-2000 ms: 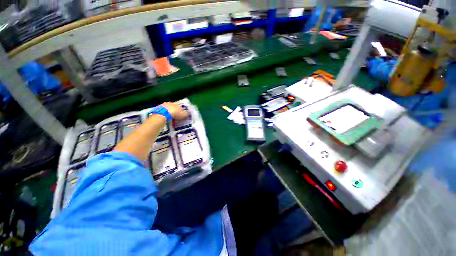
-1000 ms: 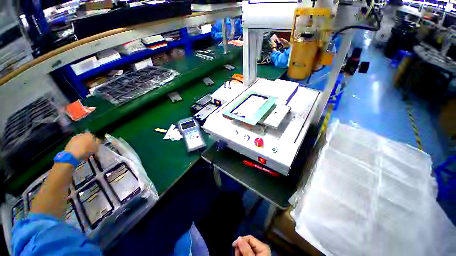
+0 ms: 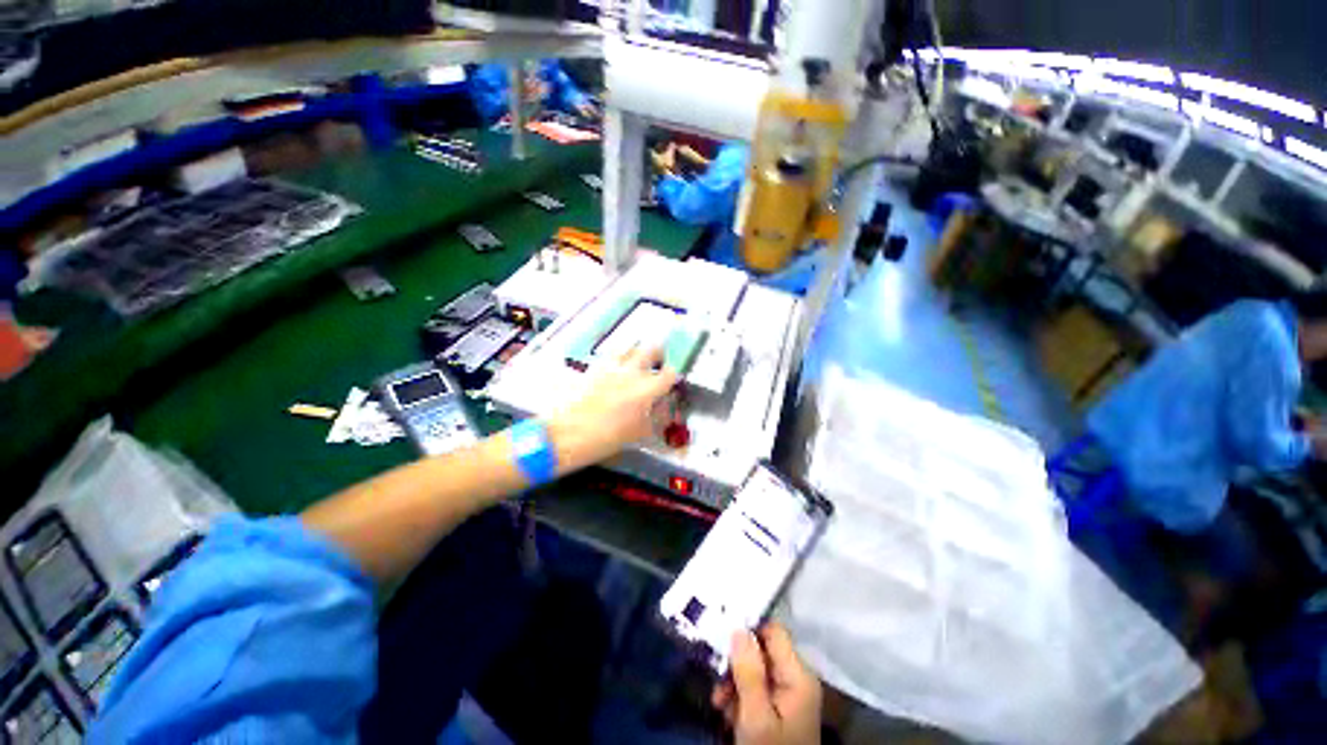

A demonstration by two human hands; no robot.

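Observation:
My left hand (image 3: 633,400), with a blue wristband, is at the white press (image 3: 546,386). Its fingers are on the near right part of the pale green fixture cover plate (image 3: 600,332) and hide that edge. The nest under the plate is hidden. My right hand (image 3: 771,684), low in the picture, holds a phone frame (image 3: 745,560) by its lower end. The frame is tilted, silver-white face up, in front of the press and clear of it.
Phone tray (image 3: 88,604) at lower left. Grey meter (image 3: 425,408) and white bits (image 3: 364,422) left of the press. Small parts (image 3: 367,283) on the green belt. Brass-yellow press head (image 3: 793,182) above. White tray stack (image 3: 931,539) at right. A person in blue (image 3: 1201,408) at far right.
My left hand has moved from the phone tray to the cover plate. My right hand has come up, now showing a phone frame in it. The view has turned right.

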